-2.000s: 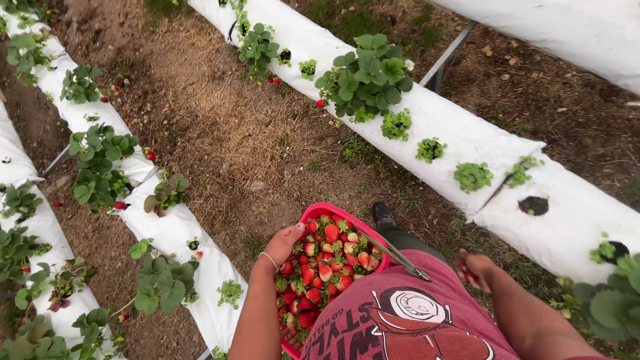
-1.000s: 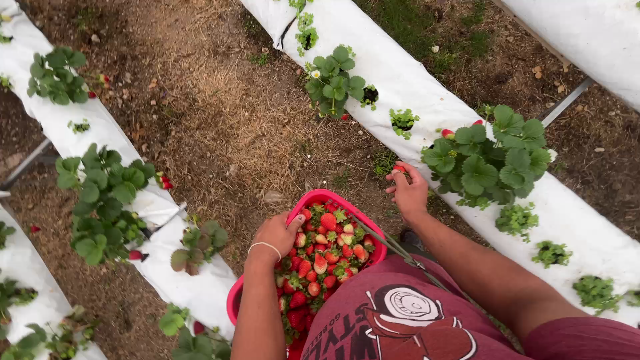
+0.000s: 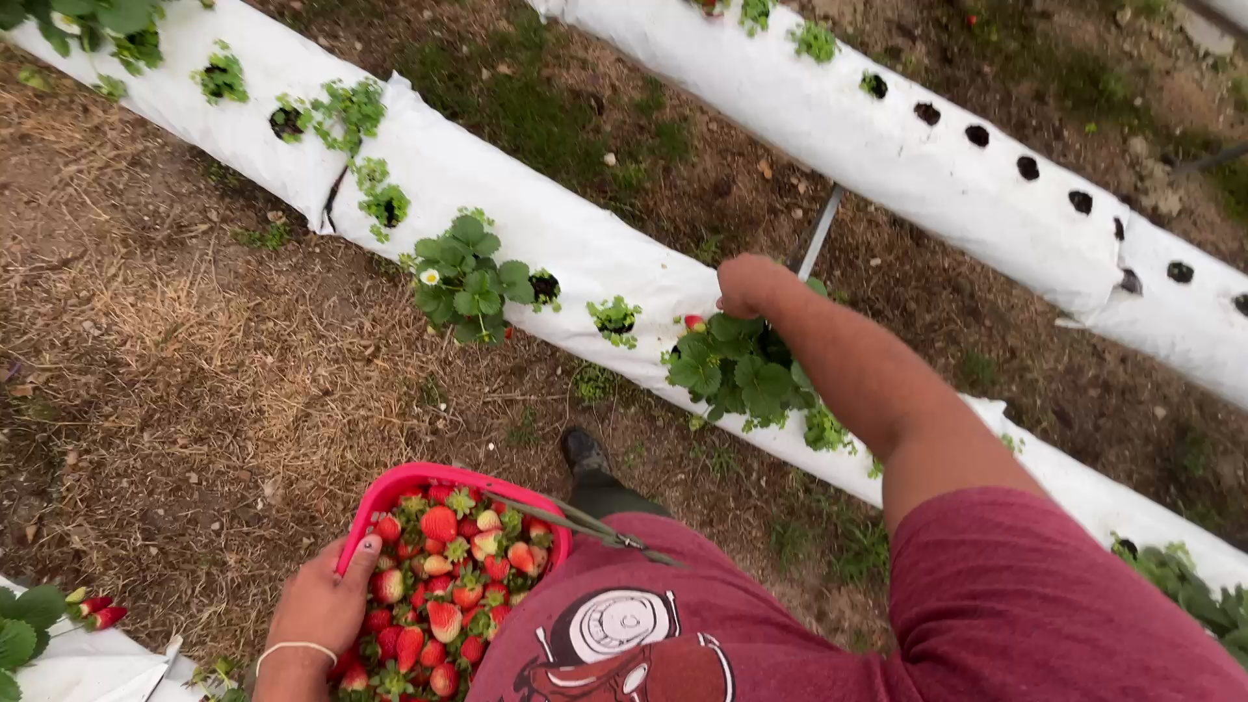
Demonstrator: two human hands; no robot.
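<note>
My left hand (image 3: 327, 595), with a pale band at the wrist, grips the left rim of a pink-red plastic basket (image 3: 429, 474). Strawberries (image 3: 444, 621), mostly red with some pale ones, fill it; a green strap runs from its rim across my shirt. Stretched out over the white-covered row, my right hand (image 3: 751, 286) is at the upper edge of a leafy strawberry plant (image 3: 751, 375). Its fingers point down and away, so whether they hold anything is hidden. A red strawberry (image 3: 693, 322) shows just left of that plant, close to the hand.
The white raised row (image 3: 546, 234) crosses diagonally, with another strawberry plant (image 3: 468, 278) bearing a white flower. Beyond lies a second white row (image 3: 955, 175) with dark planting holes; a metal support (image 3: 819, 232) stands between them. Another row's end is at lower left. My boot (image 3: 585, 452) is on the soil.
My right hand has reached outward from near the basket to the plant on the row. My left hand stays on the basket rim. The view has turned toward the right-hand rows.
</note>
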